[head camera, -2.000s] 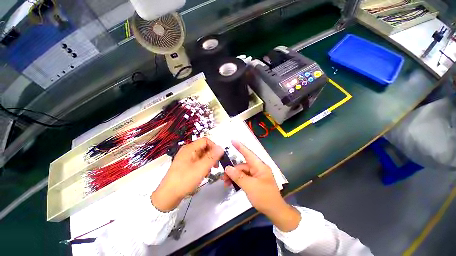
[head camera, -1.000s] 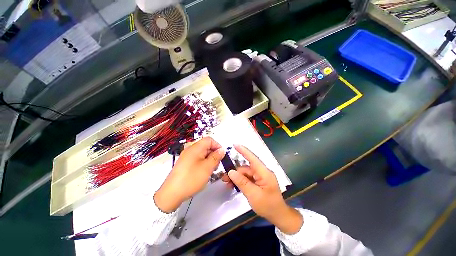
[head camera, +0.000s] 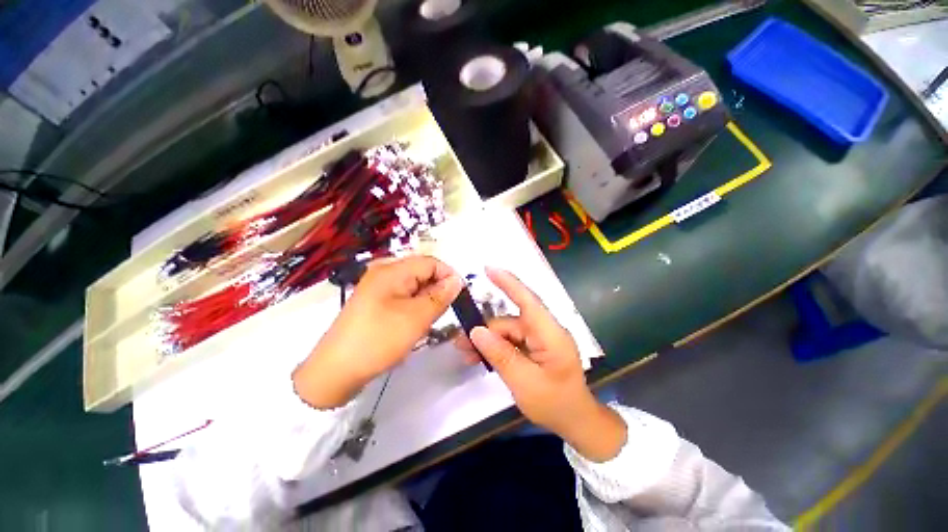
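A short black tape piece (head camera: 469, 315) runs between my two hands above the white board (head camera: 416, 416). My left hand (head camera: 387, 317) pinches its upper end between thumb and fingertips. My right hand (head camera: 532, 358) holds its lower part under the thumb, with the index finger stretched out. Small grey metal fixture clips (head camera: 359, 441) stand on the board, and some are partly hidden behind my hands. A thin dark lead runs from the lower clip up towards my hands. Whether the tape touches a lead cannot be told.
The cream parts tray (head camera: 102, 358) holds red and black connector leads (head camera: 327, 223). Behind are black tape rolls (head camera: 480, 135), a tape dispenser (head camera: 634, 114) inside a yellow outline and a fan (head camera: 359, 52). A blue bin (head camera: 806, 78) lies right. Another person's sleeve (head camera: 894, 275) shows at the right edge.
The camera view has shifted, so the tray, dispenser and fan sit higher in the picture. Both hands keep nearly the same hold on the tape piece.
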